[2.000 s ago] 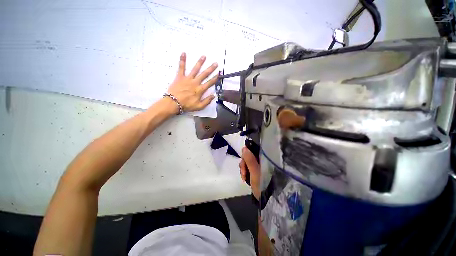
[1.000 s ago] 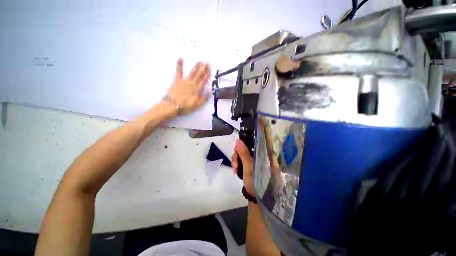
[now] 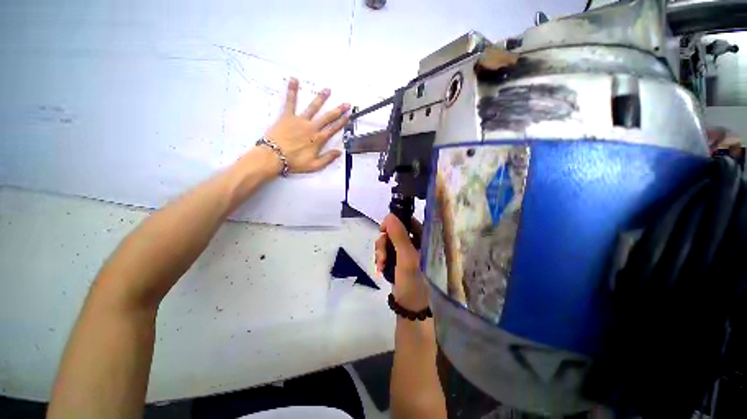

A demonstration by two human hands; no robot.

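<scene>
The large silver and blue cutting machine fills the right half of the view. My right hand is closed around its dark handle, partly hidden by the motor body. My left hand lies spread flat on the white marker paper, its fingertips close to the narrow upright metal parts of the machine. A thin dark edge shows below the paper beside these parts. The base plate is not clearly visible now.
A navy offcut with a white scrap lies on the pale table below the paper's edge. A small dark round object lies on the paper at the top. Part of another person's hand seems to show at the far right.
The machine has moved away from me along the paper, and my right hand with it. The base plate has slipped out of sight. My left hand has shifted slightly and stays spread.
</scene>
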